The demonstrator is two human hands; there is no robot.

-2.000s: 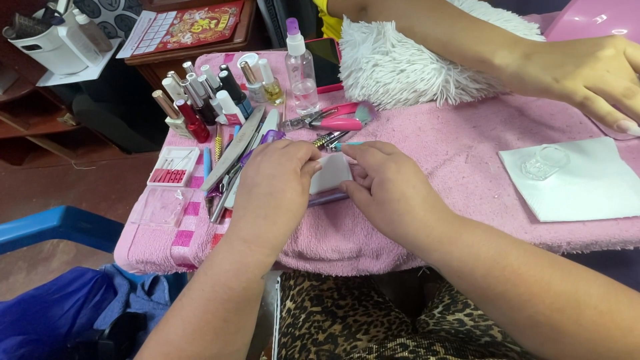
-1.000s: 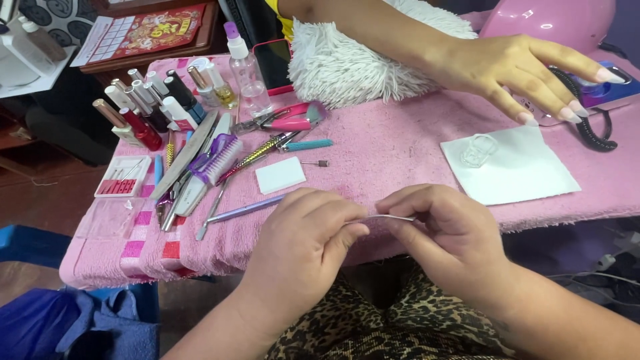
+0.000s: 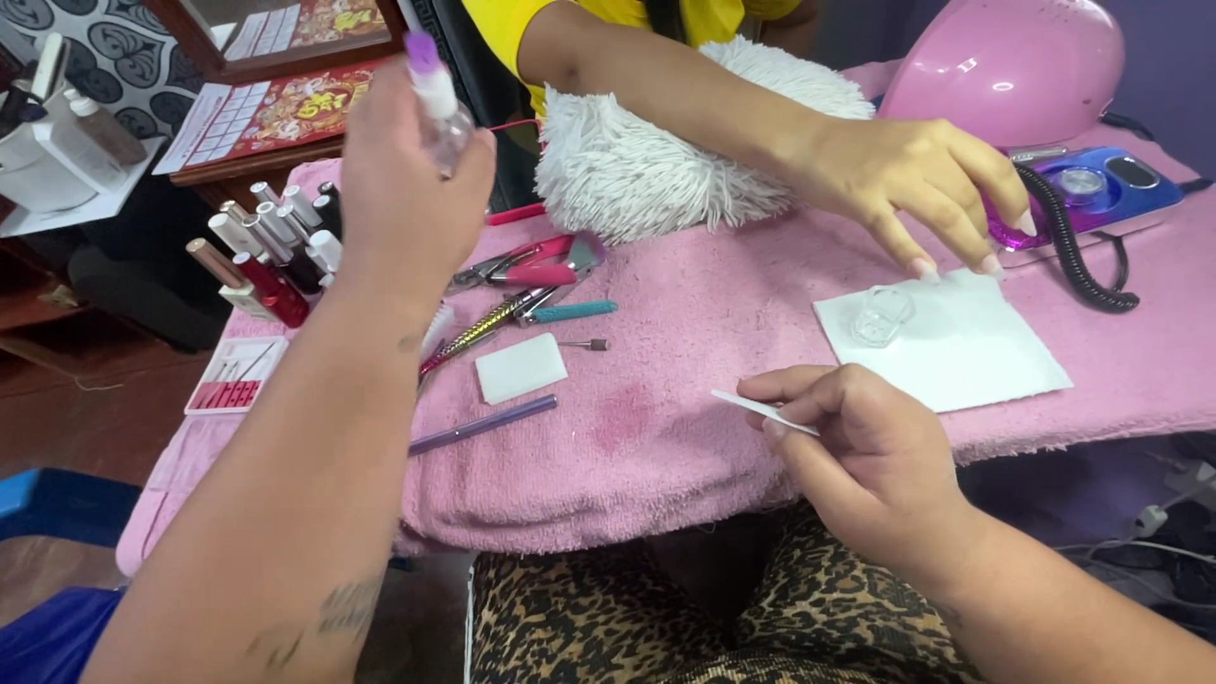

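Note:
My left hand (image 3: 413,180), slightly blurred, is closed around a clear spray bottle with a purple top (image 3: 437,95) at the upper left. Between thumb and fingers my right hand (image 3: 855,437) pinches a thin white lint-free wipe (image 3: 763,411), seen nearly edge-on above the towel's front edge. A small stack of white wipes (image 3: 521,369) lies mid-towel, next to a purple stick tool (image 3: 483,425) and a small drill bit (image 3: 586,344). Pink-handled nippers (image 3: 541,261) and a teal tool (image 3: 573,311) are behind it. Another person's hand (image 3: 926,190) hovers by a white sheet (image 3: 959,351) holding a clear glass dish (image 3: 882,316).
Nail polish bottles (image 3: 275,237) stand at the left, partly behind my left arm, near a small case of drill bits (image 3: 236,375). A fluffy white cushion (image 3: 655,171) supports the other person's arm. A nail drill machine (image 3: 1092,195) with coiled cord sits right of a pink lamp (image 3: 1007,76).
My left hand has let go of the thin white piece and moved up-left onto the spray bottle, which stood on the towel before. My right hand keeps the piece, now further right.

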